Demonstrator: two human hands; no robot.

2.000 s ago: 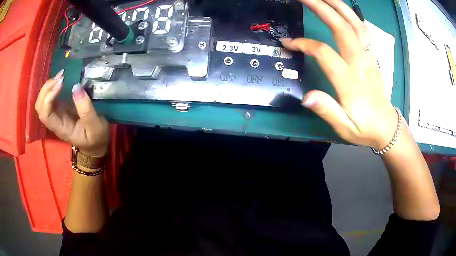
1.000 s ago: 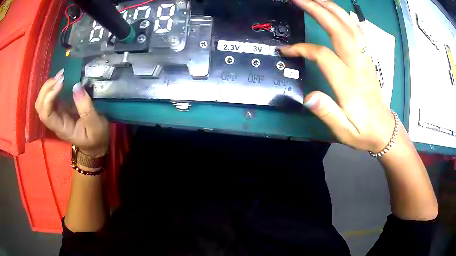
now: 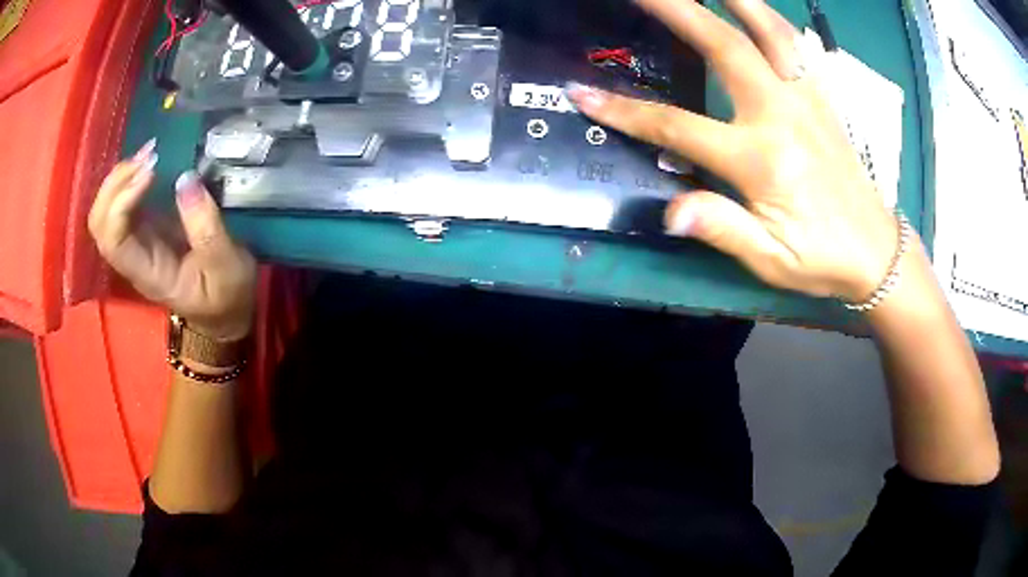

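The black test fixture [image 3: 451, 192] lies on the green mat, its metal latch [image 3: 430, 229] at the front. On its left, glowing white digits [image 3: 393, 28] show through the clear acrylic plate [image 3: 471, 96], under the black toggle clamp [image 3: 271, 32]. My right hand [image 3: 778, 169] is spread over the fixture's right part, index fingertip at the label strip just right of "2.3V" [image 3: 541, 97], above the middle toggle switch [image 3: 595, 135]. It hides the rightmost switch. My left hand [image 3: 180, 254], fingers apart and empty, is at the fixture's front left corner.
Red plastic trays [image 3: 85, 147] stand at the left. A paper slip [image 3: 879, 113] lies right of the fixture, partly behind my right hand, with a thin dark tool [image 3: 824, 25] at its top. A large white sheet [image 3: 981, 203] is at the right edge.
My right index finger has moved left along the labels, from the rightmost switch towards the middle one. The view has shifted slightly. My left hand has kept its pose.
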